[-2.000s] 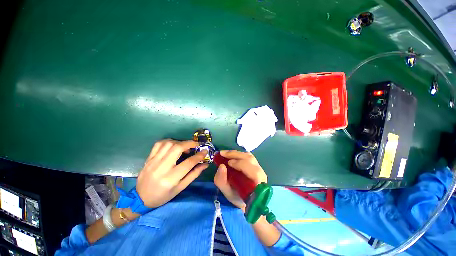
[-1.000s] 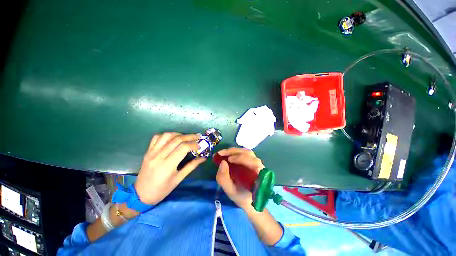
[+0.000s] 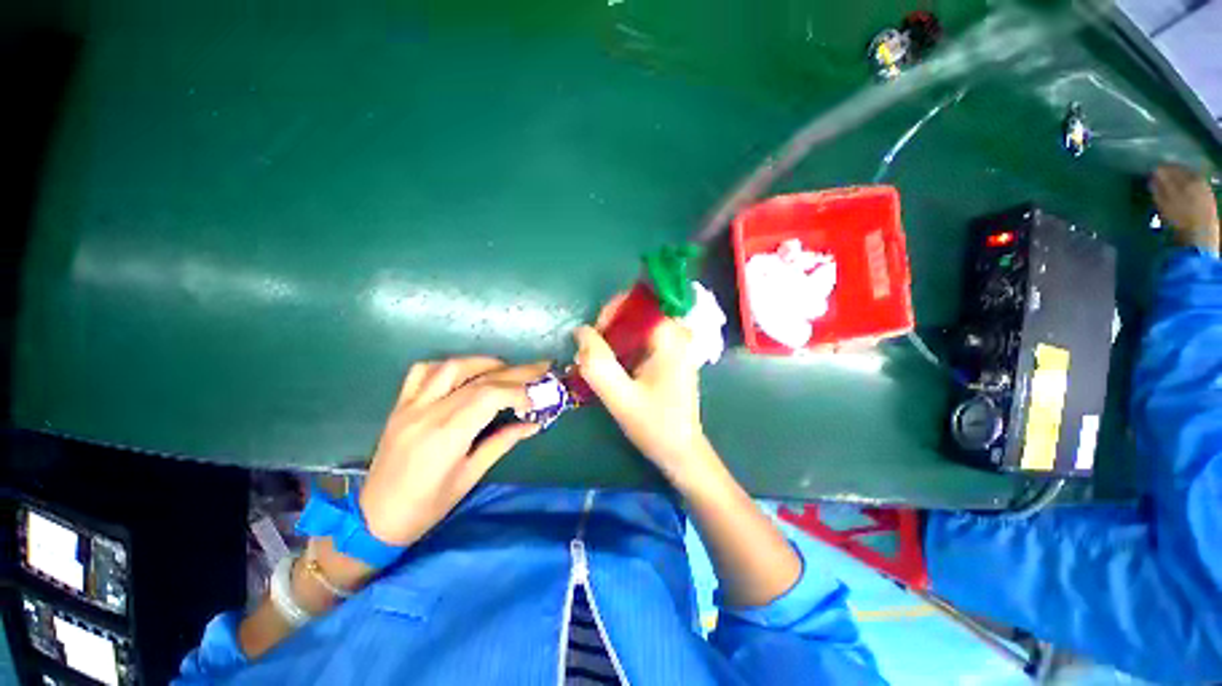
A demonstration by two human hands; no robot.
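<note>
My left hand [image 3: 449, 436] holds a small round electronic assembly [image 3: 546, 398] in its fingertips near the bench's front edge. My right hand [image 3: 650, 382] grips the dark-red glue syringe [image 3: 627, 328]. The syringe's front end is at the assembly's right side; whether it touches cannot be told. Its bright green adapter head [image 3: 671, 278] points up and away from me. A white wipe [image 3: 706, 326] lies on the green bench, partly hidden behind my right hand and the green head.
A red tray [image 3: 885, 288] with crumpled white tissue stands right of the wipe. A black controller [image 3: 1025, 342] stands further right. Small assemblies [image 3: 889, 52] lie at the far right. A person's hand [image 3: 1186, 204] and blue sleeve are at the right edge. The air hose crosses the back.
The syringe has swung round, its green head moving from the near right to the far side. Its front end is now at the assembly. The hose has swung to the back. Another person's hand has appeared.
</note>
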